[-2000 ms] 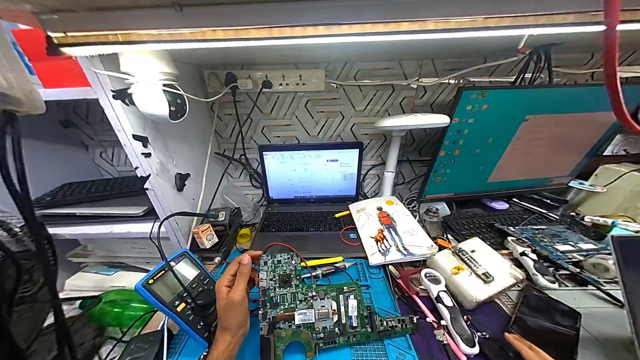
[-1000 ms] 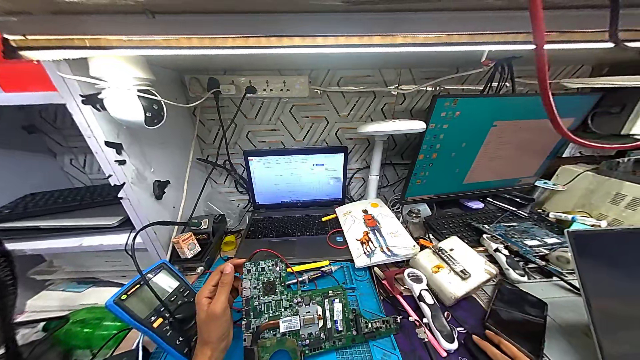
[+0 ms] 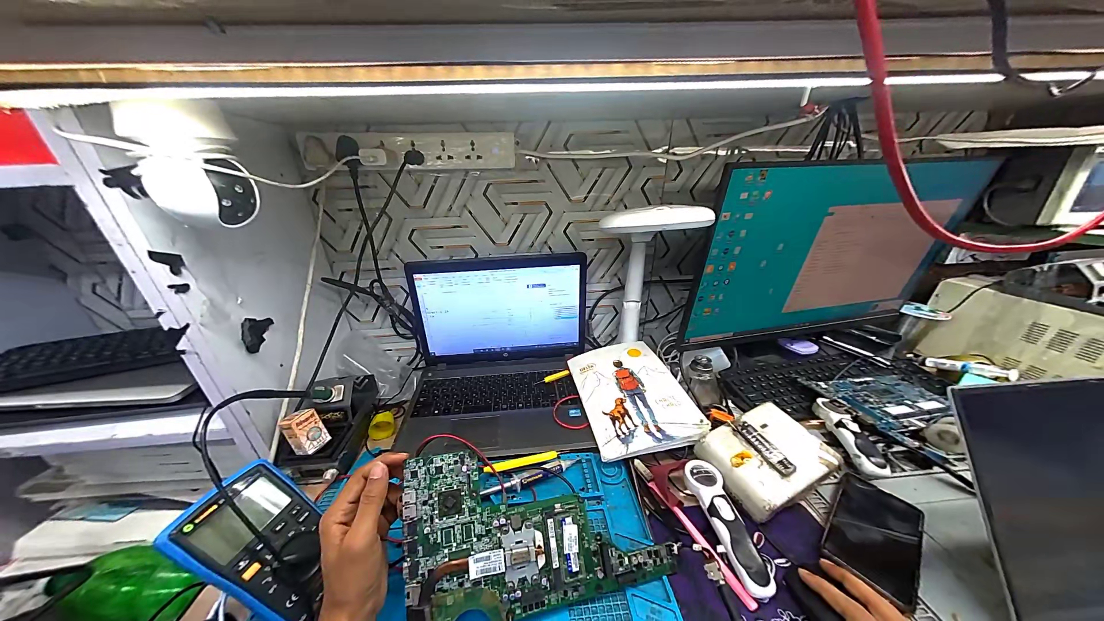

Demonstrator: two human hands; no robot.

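A green laptop motherboard (image 3: 509,552) with a copper heat pipe lies over a blue silicone work mat (image 3: 604,492). My left hand (image 3: 358,535) holds its upper left edge, thumb and fingers at the port side. Just left of that hand a blue-edged digital multimeter (image 3: 250,539) leans at a tilt. At the lower right, my right hand (image 3: 832,595) lies with its fingers spread beside a dark smartphone (image 3: 875,535); whether it touches the phone I cannot tell. Behind the board rest a yellow probe or pen (image 3: 522,461) and a precision screwdriver (image 3: 526,477).
An open laptop (image 3: 496,319) stands behind the mat, with an illustrated notebook (image 3: 636,401) on its right side. Tweezers and a white-and-black handled tool (image 3: 731,530) lie right of the board, near a white box (image 3: 768,466). A monitor (image 3: 828,250) and another circuit board (image 3: 880,397) are farther right.
The view has shifted. My left hand stays at the motherboard's left edge, and my right hand remains near the smartphone.
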